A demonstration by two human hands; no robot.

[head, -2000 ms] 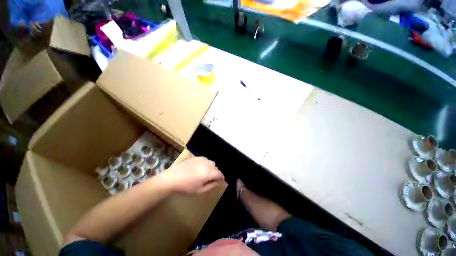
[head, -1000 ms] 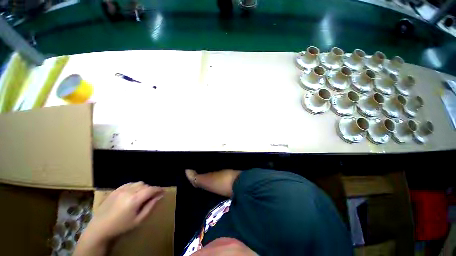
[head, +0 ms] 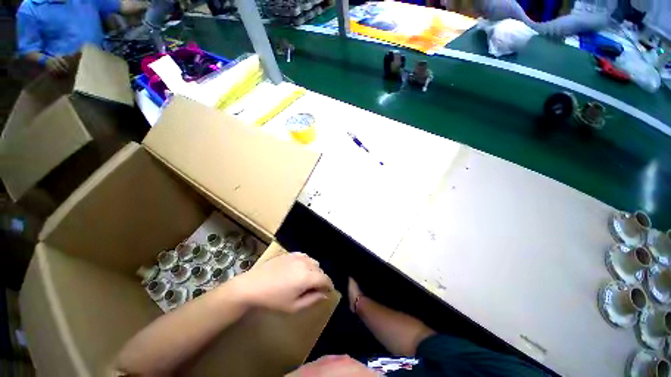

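Observation:
A large open carton (head: 103, 287) stands at my left, with one flap leaning on the bench edge. Flanged housings (head: 199, 274) stand upright in rows inside it on a pale sheet. More flanged housings (head: 622, 303) stand on the bench (head: 508, 243) at the right, cut off by the picture edge. My left hand (head: 290, 282) is loosely closed over the carton's near right edge, with nothing visible in it; my forearm crosses the carton opening. My right hand (head: 355, 294) is low beside the bench, small and partly hidden, its fingers unclear.
A pen (head: 357, 141) and a tape roll (head: 301, 127) lie on the bench. A second open carton (head: 44, 140) and a blue bin (head: 151, 88) are behind. Dark units (head: 559, 107) sit on the green belt (head: 471, 96). A person in blue stands at upper left.
My view swung right over the bench and its housings, then back left to the carton. My left hand stays by the carton edge; my right hand stays low.

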